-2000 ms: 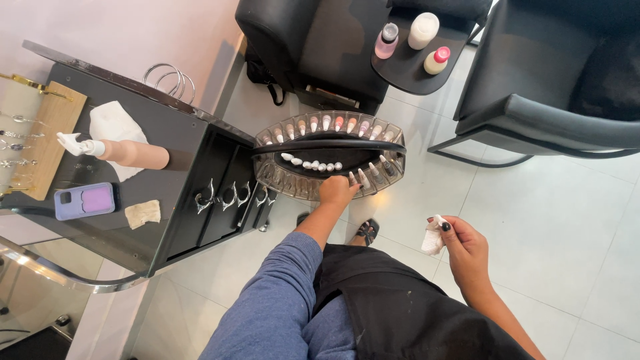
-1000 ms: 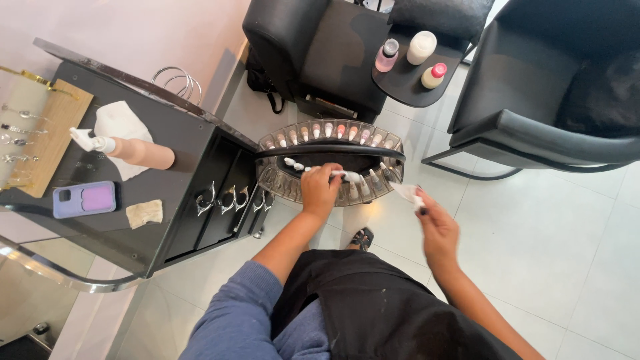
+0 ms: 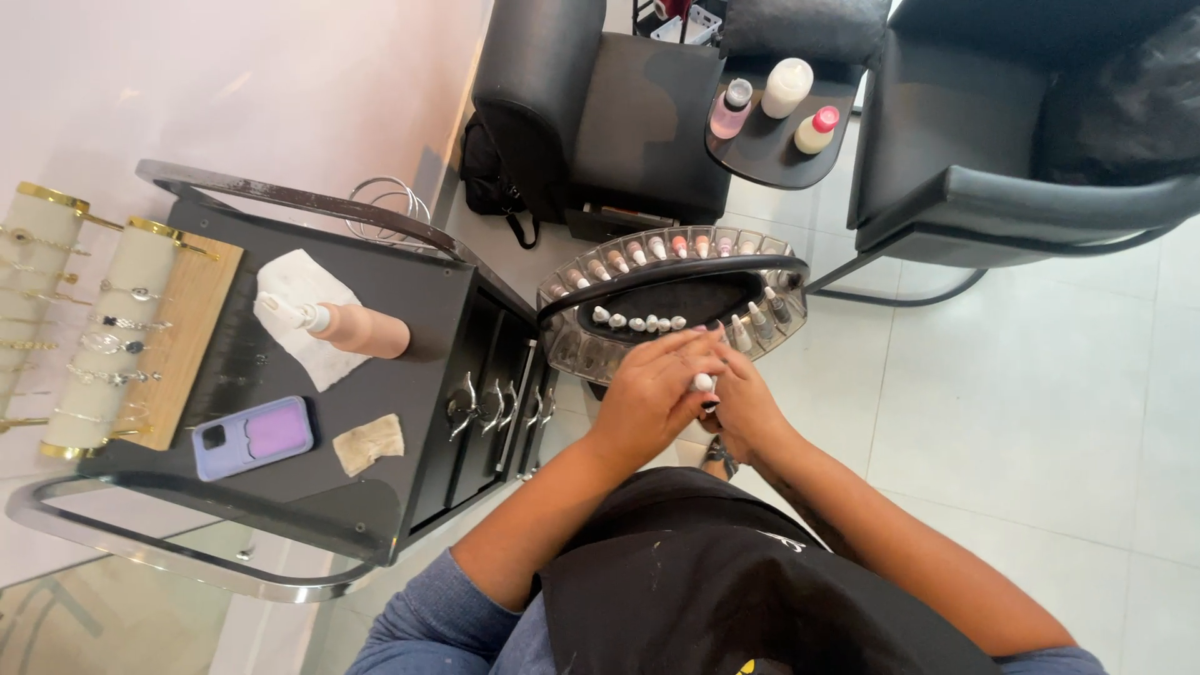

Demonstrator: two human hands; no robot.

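My left hand [image 3: 656, 394] is closed around a small white-capped bottle [image 3: 703, 382], whose cap pokes out between the fingers. Pressed against it from the right is my right hand [image 3: 741, 394], its fingers partly covered; the white cloth seen in it earlier is hidden or too small to make out. Just beyond both hands stands an oval clear-plastic carousel organizer [image 3: 562, 342] with a black handle. Small nail polish bottles [image 3: 679, 246] fill slots along its rim, and a row of white-capped bottles [image 3: 652, 323] lies in its dark middle.
At left, a black trolley [image 3: 281, 375] carries a pump bottle [image 3: 370, 330] on a white cloth [image 3: 328, 370], a phone [image 3: 253, 438], a beige cloth piece [image 3: 368, 444] and a bracelet stand [image 3: 197, 347]. Three bottles stand on a small black table [image 3: 783, 155] beside black armchairs [image 3: 1059, 211].
My left hand has come back from the organizer with a small bottle. My right hand has moved left, and both hands now meet in front of the organizer.
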